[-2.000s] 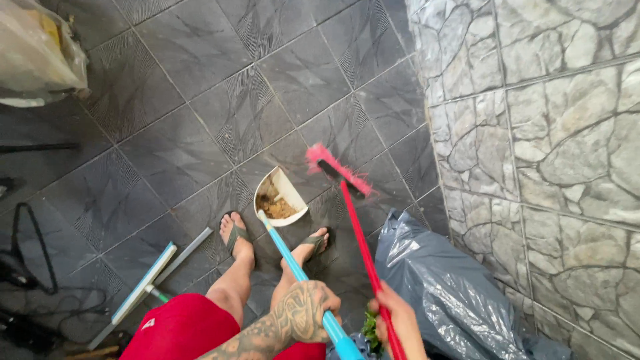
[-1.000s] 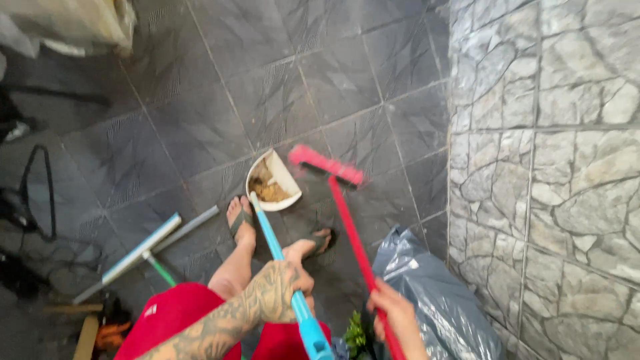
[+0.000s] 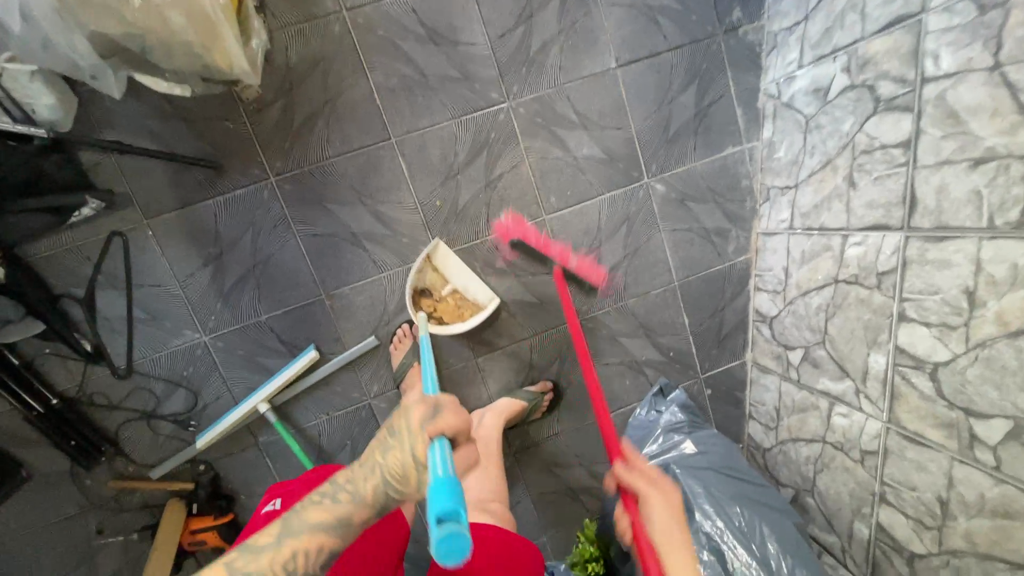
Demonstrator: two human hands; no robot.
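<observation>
My left hand [image 3: 436, 436] is closed around the light blue handle [image 3: 432, 368] of a long-handled dustpan. The white dustpan [image 3: 480, 300] is at my feet, with brown debris [image 3: 450, 306] inside. My right hand [image 3: 650, 500] grips the red handle [image 3: 588, 368] of a broom. The broom's pink bristle head [image 3: 552, 250], blurred, is just right of the dustpan, apart from it, over the dark floor tiles.
A grey plastic bag [image 3: 712, 496] lies by the stone-patterned wall [image 3: 832, 304] at right. A squeegee [image 3: 256, 398], a black hanger [image 3: 128, 304], cables and an orange-and-black tool [image 3: 208, 532] are at left. A green plant [image 3: 588, 548] is near my right hand. Plastic-wrapped items [image 3: 176, 40] stand at upper left.
The dustpan stays by my feet and both hands keep their grips. The broom head has shifted slightly beside the dustpan. The view itself has moved somewhat.
</observation>
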